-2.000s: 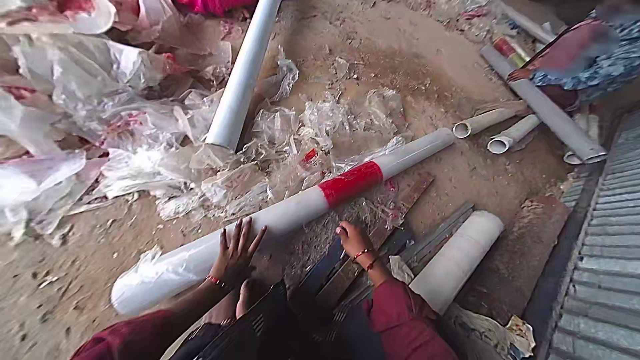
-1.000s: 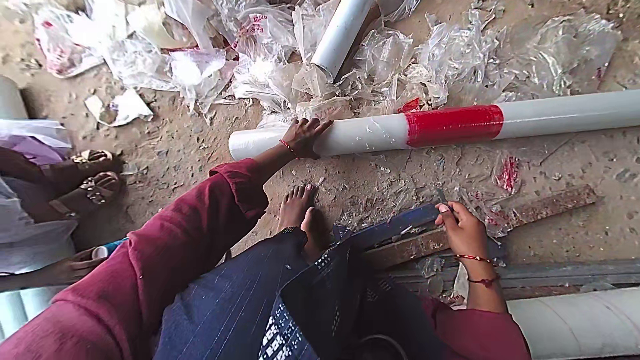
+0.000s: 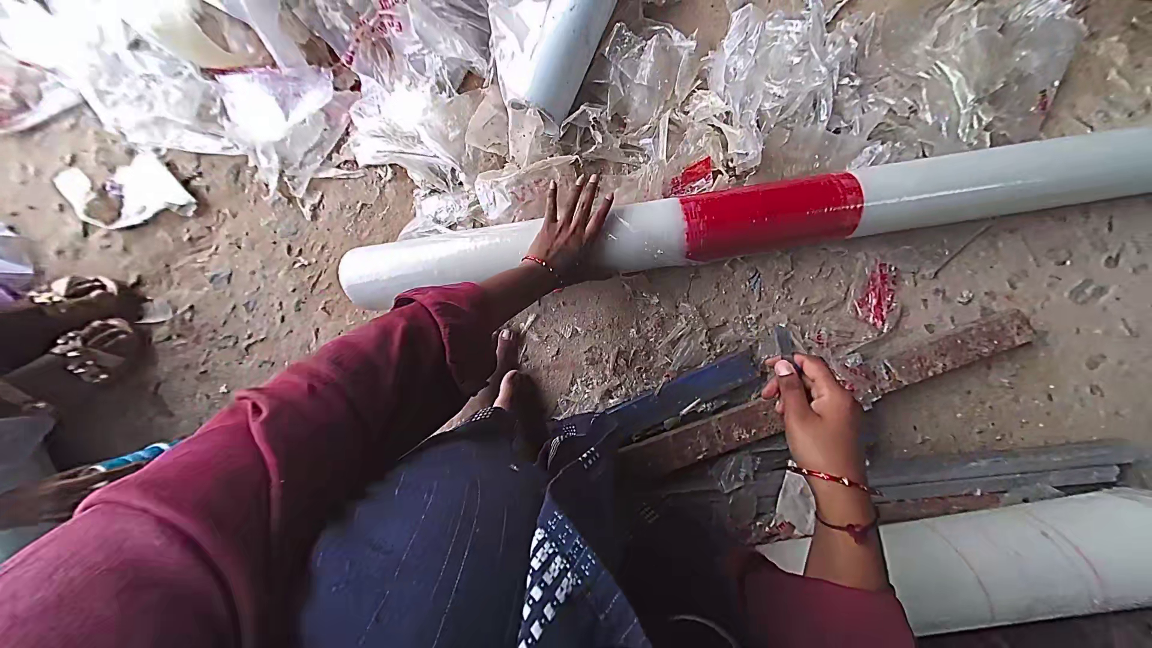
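A long roll point(image 3: 990, 184) in clear plastic film, pale with a red band point(image 3: 774, 216) around it, lies slantwise on the dirt ground. Flat on its left part rests my left hand point(image 3: 571, 229), fingers spread and holding nothing. Below the red band, clear of the roll, my right hand point(image 3: 805, 387) pinches a small flat dark piece point(image 3: 785, 340), perhaps a blade, between thumb and fingers. A scrap of red film point(image 3: 691, 176) lies just behind the roll.
Crumpled clear plastic film point(image 3: 792, 81) and the end of a pale blue tube point(image 3: 567, 63) lie beyond the roll. Near my right hand are a rusty metal bar point(image 3: 954, 355), a blue bar point(image 3: 688, 387) and another pale roll point(image 3: 1008, 558). Another person's sandalled foot point(image 3: 99, 346) is at left.
Since the frame of two seconds ago, my right hand has moved away from the roll, toward the bars. My left hand stays on the roll. The view has turned.
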